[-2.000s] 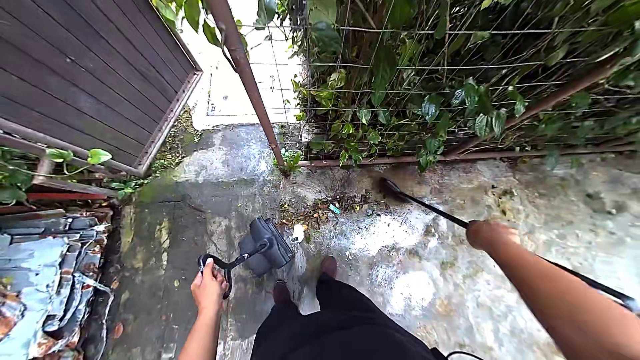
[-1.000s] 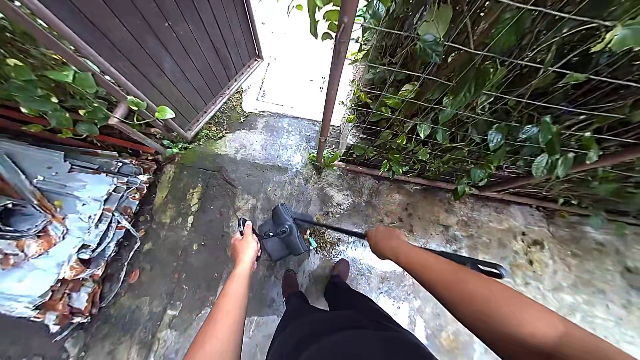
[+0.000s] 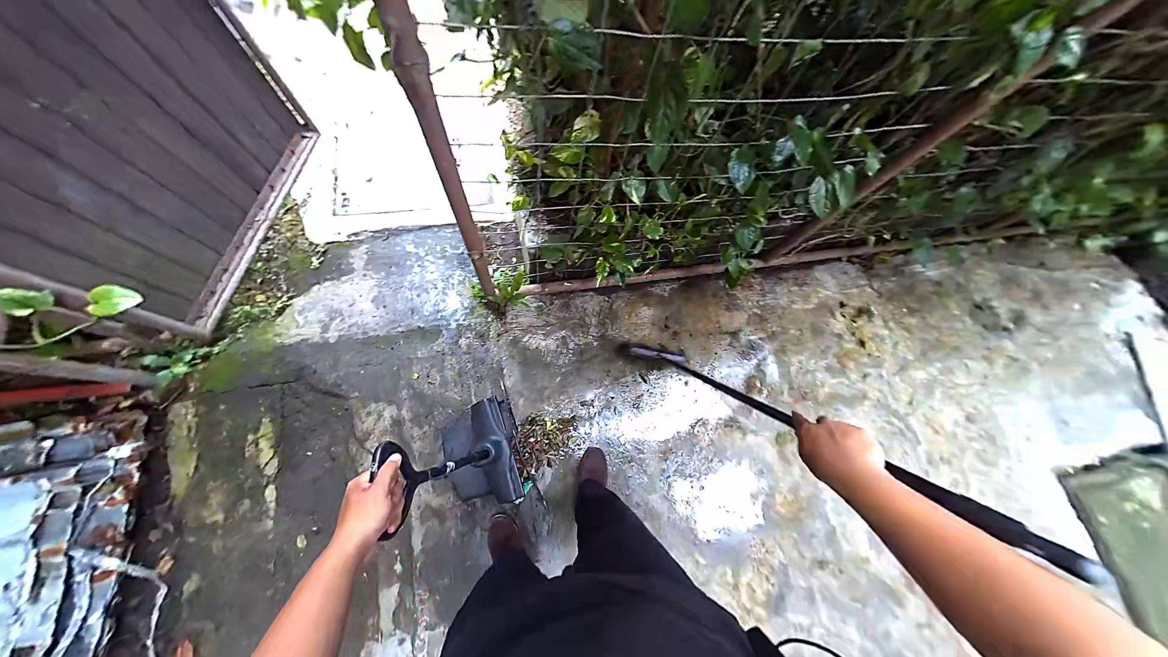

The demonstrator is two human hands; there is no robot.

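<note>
My left hand (image 3: pixel 370 505) is closed around the black loop handle of a long-handled dustpan (image 3: pixel 484 452), whose dark pan rests on the concrete just ahead of my shoes. A pile of dry leaves and small litter (image 3: pixel 545 438) lies at the right side of the pan. With my right hand (image 3: pixel 835 447) I grip the black pole of a broom (image 3: pixel 744 399). The broom's head points away from me, on the ground near the foot of the wire fence, apart from the pile.
A wire fence (image 3: pixel 639 144) with leafy vines runs along the far side. At the left stand a dark gate panel (image 3: pixel 137 137) and a stack of worn metal sheets (image 3: pixel 59 520). Stained concrete (image 3: pixel 301 447) surrounds my feet, with a greenish slab (image 3: pixel 1127 529) at the right.
The broom head, beside the dustpan a second ago, is now farther right and near the fence. A leaf pile shows beside the pan. The view has shifted.
</note>
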